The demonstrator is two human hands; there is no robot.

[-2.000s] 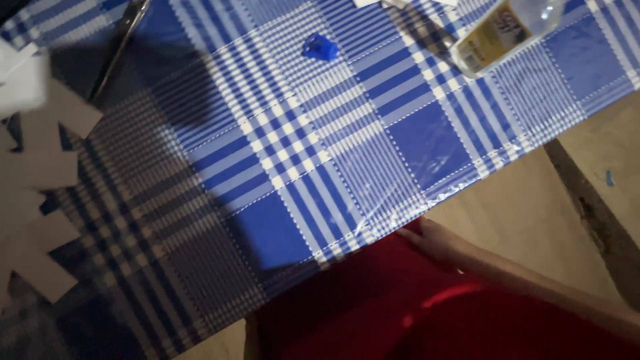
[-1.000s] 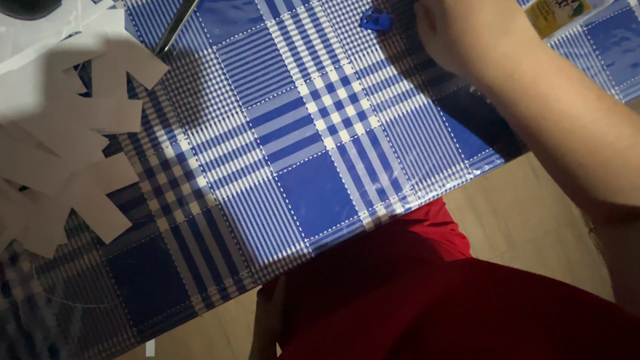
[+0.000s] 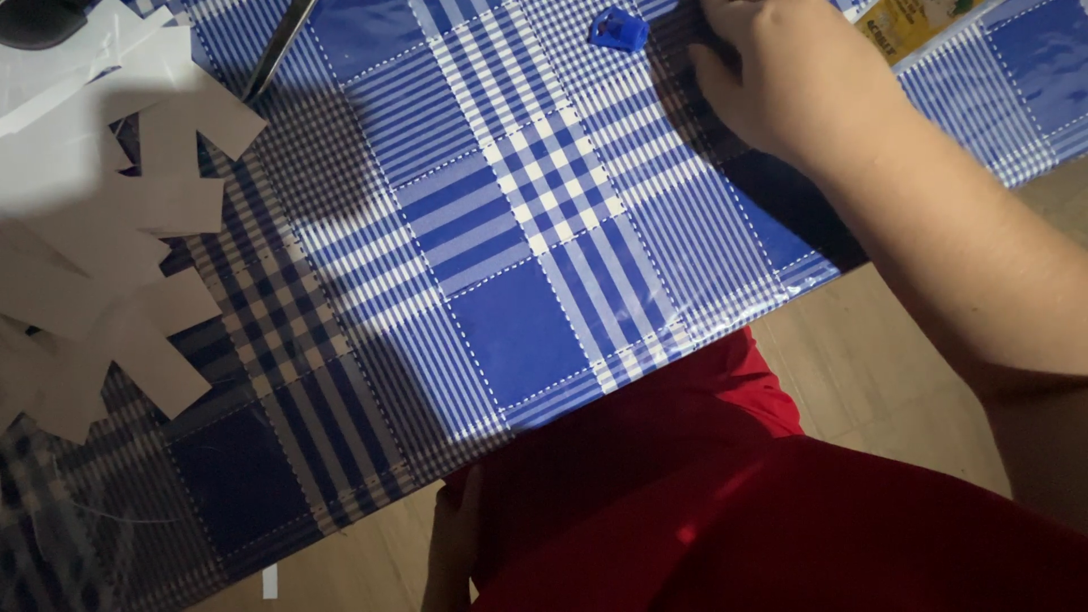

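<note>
My right hand [image 3: 786, 81] is over the table at the upper right, fingers bent and partly cut off by the top edge; whether it holds anything cannot be seen. Just left of it lies a small blue plastic object [image 3: 620, 31], shaped like a pencil sharpener. Beyond the wrist is a clear bottle with a yellow label [image 3: 914, 24], mostly out of view. My left hand [image 3: 457, 531] hangs low by the red clothing, below the table edge, its fingers largely hidden. White paper pieces with strip-like ends [image 3: 110, 229] lie heaped at the left.
A slim metal tool [image 3: 280, 47] lies at the upper left, near the papers. A dark rounded object [image 3: 38, 21] sits in the top left corner. The blue checked plastic tablecloth [image 3: 527, 340] ends in a slanting edge. A small white scrap [image 3: 270, 581] is on the floor.
My right hand has risen from beside the table edge to the tabletop near the blue object and the bottle. My left hand has come into view below the edge. The view has shifted.
</note>
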